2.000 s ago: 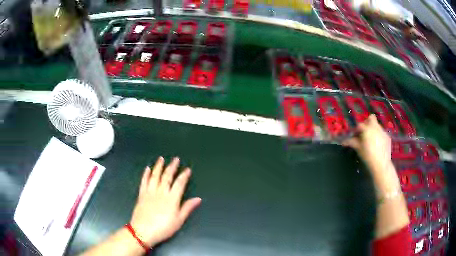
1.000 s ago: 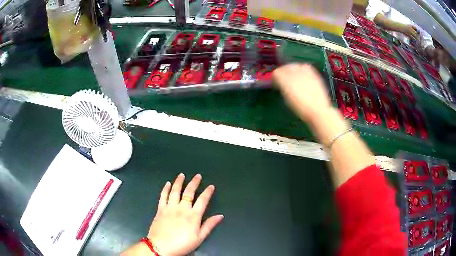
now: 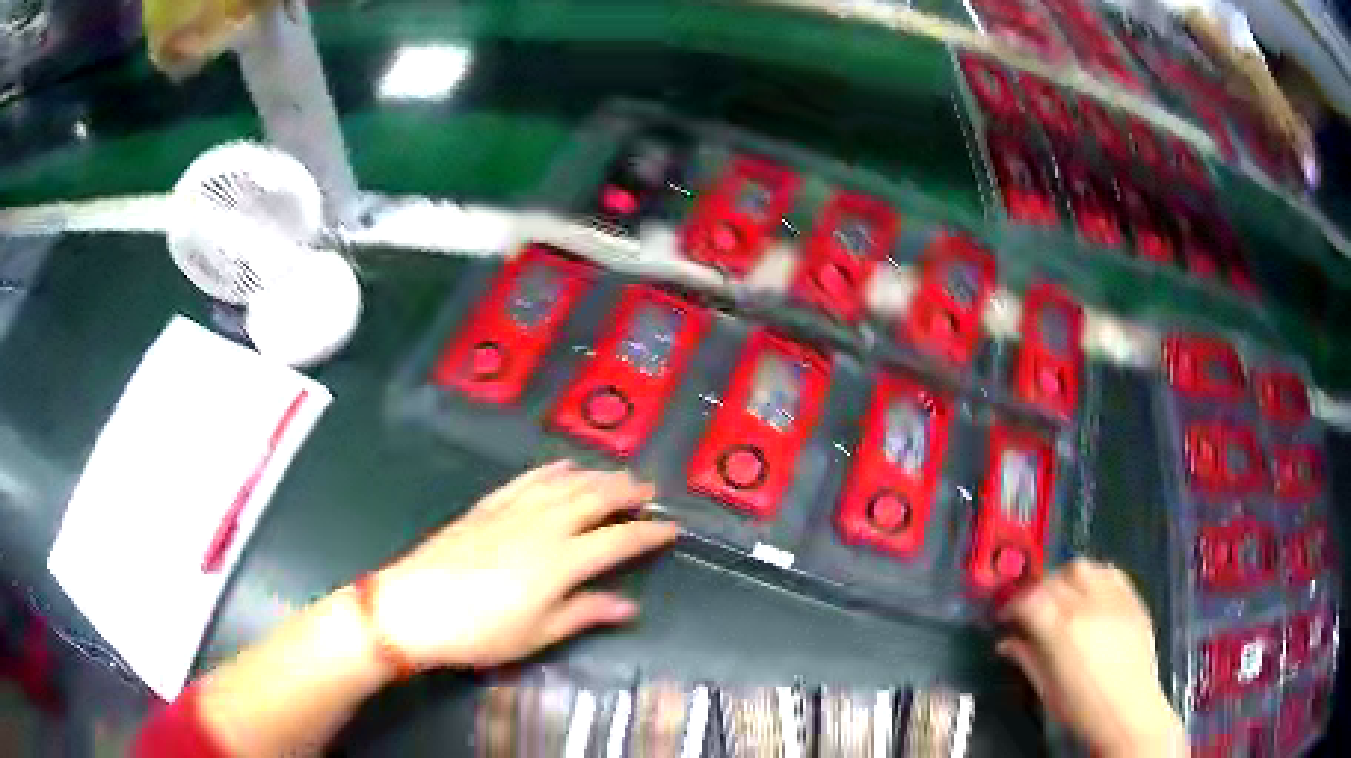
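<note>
A clear blister tray (image 3: 774, 557) with two rows of red phones, backs up, lies tilted across the bench ledge and the conveyor's pale edge. One phone at its far left corner, a black phone (image 3: 648, 178), is dark. My left hand (image 3: 541, 555) is at the tray's near edge, fingers spread, holding nothing visible. My right hand (image 3: 1089, 644) is at the tray's near right corner, fingers curled on the edge beside a red phone (image 3: 1013, 511). The image is somewhat blurred.
A row of batteries (image 3: 726, 723) lies at the near bench edge. A white fan (image 3: 245, 222) and paper (image 3: 178, 489) with a red pen (image 3: 255, 481) are at left. A side tray of phones (image 3: 1233, 551) is at right; more trays (image 3: 1096, 163) are on the green conveyor.
The tray with the black phone has come from the conveyor onto the near bench. My right hand has moved nearer with it. My left hand has moved to its edge. The batteries have come into view.
</note>
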